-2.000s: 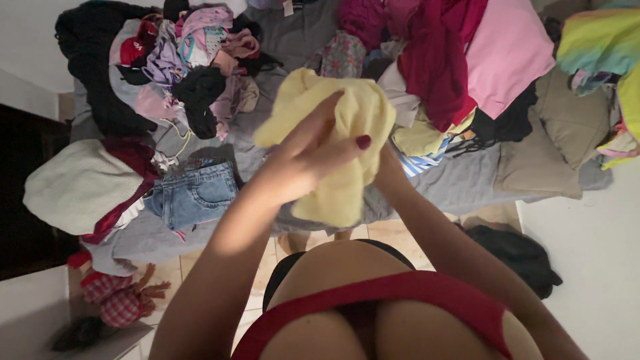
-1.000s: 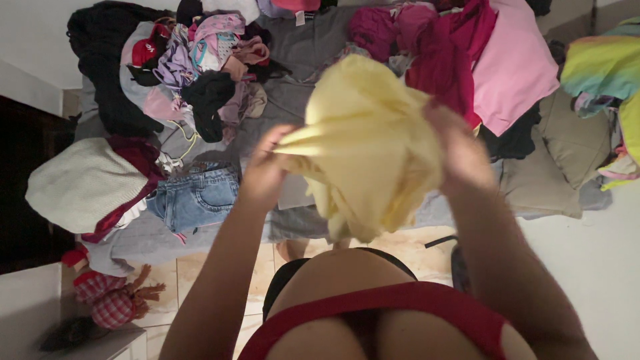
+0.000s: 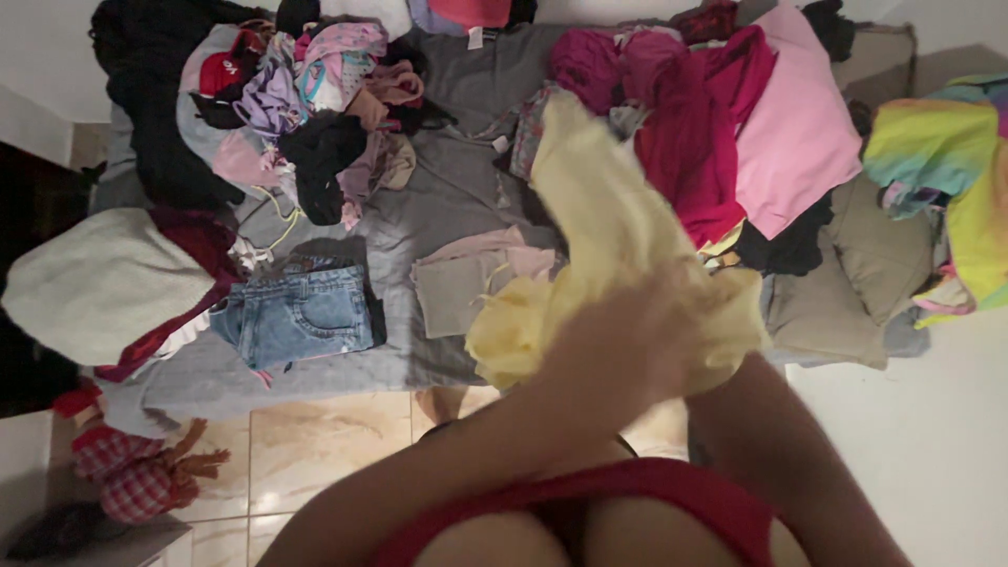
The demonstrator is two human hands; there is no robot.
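A pale yellow cloth garment [image 3: 606, 205] is spread out and blurred in front of my body, over the near edge of the bed. My left hand [image 3: 630, 339] lies across the garment's lower part; motion blur hides its fingers. Behind the yellow fabric, at its lower right, is my right hand, mostly hidden, with only the wrist and forearm plain. Left of the garment, a folded grey and pink cloth [image 3: 461, 283] lies on the grey sheet. Further left are folded denim shorts [image 3: 303, 311].
Mixed small clothes [image 3: 315, 102] are heaped at the back left of the bed. A white cloth [image 3: 110, 283] lies at the left edge. Crimson clothing [image 3: 693, 134], a pink pillow [image 3: 795, 118] and beige cushions [image 3: 882, 252] are at right. A checked doll [image 3: 134, 480] is on the floor.
The yellow garment was bunched, then spread between my two hands. Now my left arm has moved rightward across it, and the folded grey and pink cloth shows on the bed.
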